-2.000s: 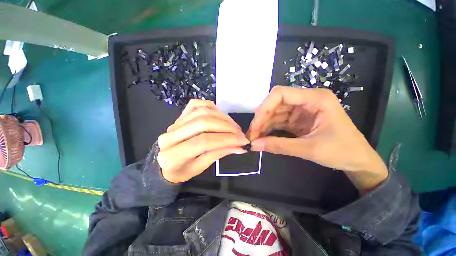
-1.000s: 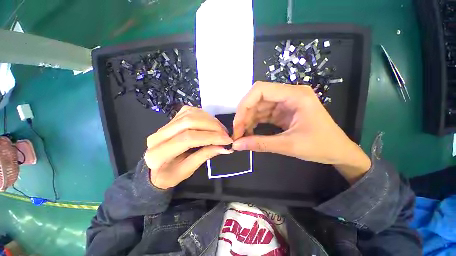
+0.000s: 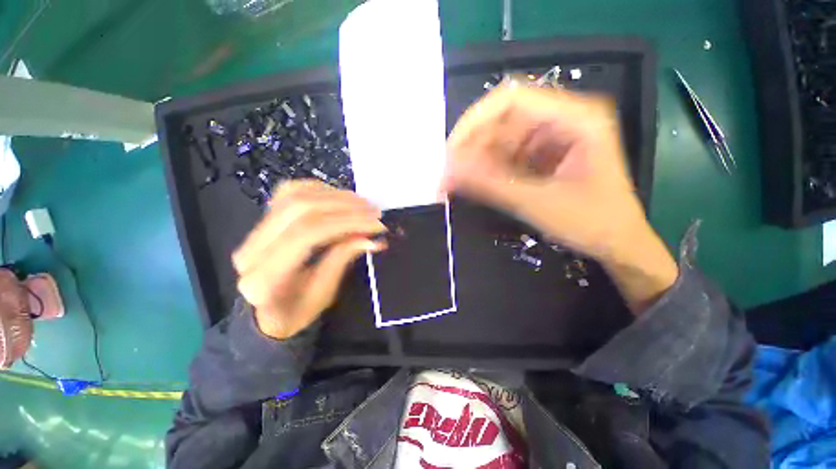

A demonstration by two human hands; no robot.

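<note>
A white strip [image 3: 392, 101] lies over the middle of the black tray [image 3: 403, 360]. Its lower end is a black rectangle with a thin white border [image 3: 414, 275]. Small dark parts [image 3: 275, 142] are piled at the left of the tray. More parts with silver ends [image 3: 528, 245] lie at the right, partly hidden by my right hand. My left hand [image 3: 307, 252] has its fingertips close together at the rectangle's upper left; whether they hold a part cannot be told. My right hand [image 3: 550, 165] is blurred, fingertips by the strip's right edge; its hold is unclear.
Tweezers [image 3: 706, 122] lie right of the tray. A second black tray [image 3: 772, 137] with dark contents stands at the far right. A pale post [image 3: 78, 112], a white plug [image 3: 39, 223] and a pink fan [image 3: 14, 316] are at the left. Blue fabric [image 3: 799, 394] shows at lower right.
My fingertips, together on a small black part before, are now apart. My right hand has moved up and my left slightly left. The view has shifted, so the tray appears further left.
</note>
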